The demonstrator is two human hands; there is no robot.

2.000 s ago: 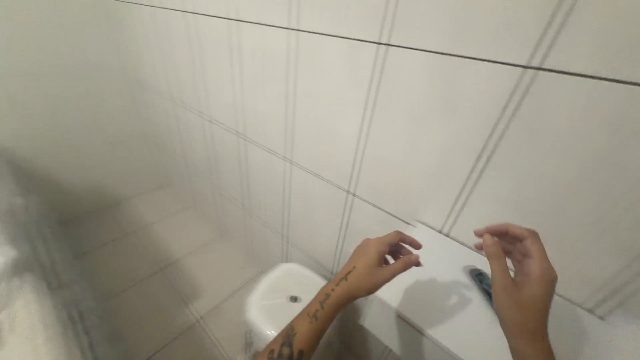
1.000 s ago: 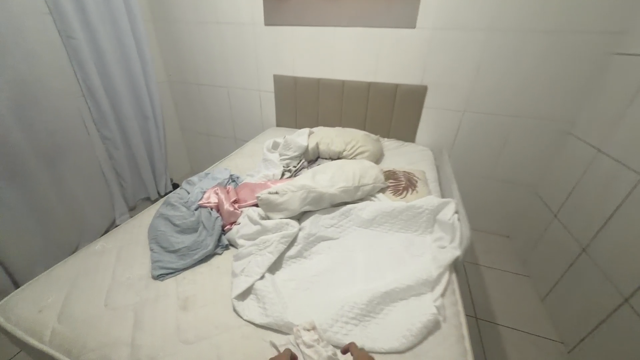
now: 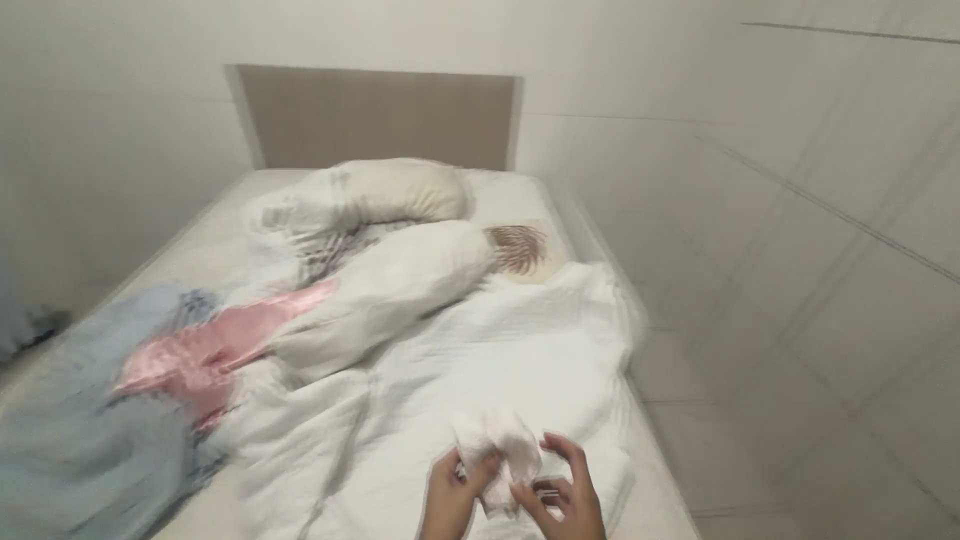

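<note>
Near the bottom centre, my left hand (image 3: 457, 487) grips a small bunched white cloth (image 3: 499, 454) between thumb and fingers. My right hand (image 3: 562, 491) is at the cloth's right side, its thumb near the lower edge and its index finger raised; whether it also pinches the cloth is blurred. Beneath both hands spreads a rumpled white quilted cover (image 3: 495, 360) on the bed. Beyond it lie a long white pillow (image 3: 397, 292) and a cream pillow (image 3: 405, 191) near the headboard. A pink satin cloth (image 3: 217, 345) and a grey-blue cloth (image 3: 97, 420) are heaped to the left.
A beige headboard (image 3: 382, 120) stands against the wall behind the mattress (image 3: 502, 180). A pillow with a brown leaf-like pattern (image 3: 517, 247) lies at the right. The tiled floor (image 3: 697, 435) and wall (image 3: 825, 247) run along the bed's right side.
The view has swung from a wall and a white stool to the bed, then moved closer to it. Both hands were apart two seconds ago; now the left holds the small white cloth.
</note>
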